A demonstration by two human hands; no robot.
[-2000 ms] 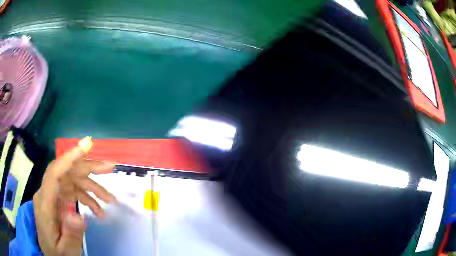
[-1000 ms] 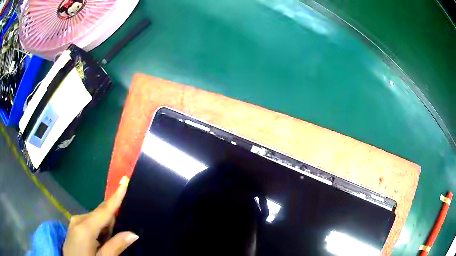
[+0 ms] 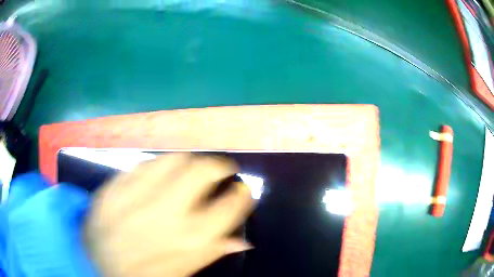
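A glossy black LCD panel (image 3: 295,227) with bright lamp reflections lies flat on a red-orange foam pad (image 3: 260,127), which shows around its top and both sides. A thin light line runs along the panel's top edge. My left hand (image 3: 173,216), bare and in a blue sleeve, is over the left and middle part of the panel with its fingers curled. It is blurred, and I cannot tell whether it touches the panel or holds anything. It hides much of the panel. My right hand is not in view.
A red-orange bar (image 3: 444,170) with pale tape bands lies right of the pad. A long white strip (image 3: 481,200) is at the far right. Another red-padded unit (image 3: 479,81) is at the upper right. A pink fan (image 3: 15,70) stands at the left on the green mat (image 3: 216,59).
The black panel, earlier tilted over a white sheet, now lies flat on the pad. My left hand has moved from its left edge to over its middle. The view has turned, and the strip along the top looks dark.
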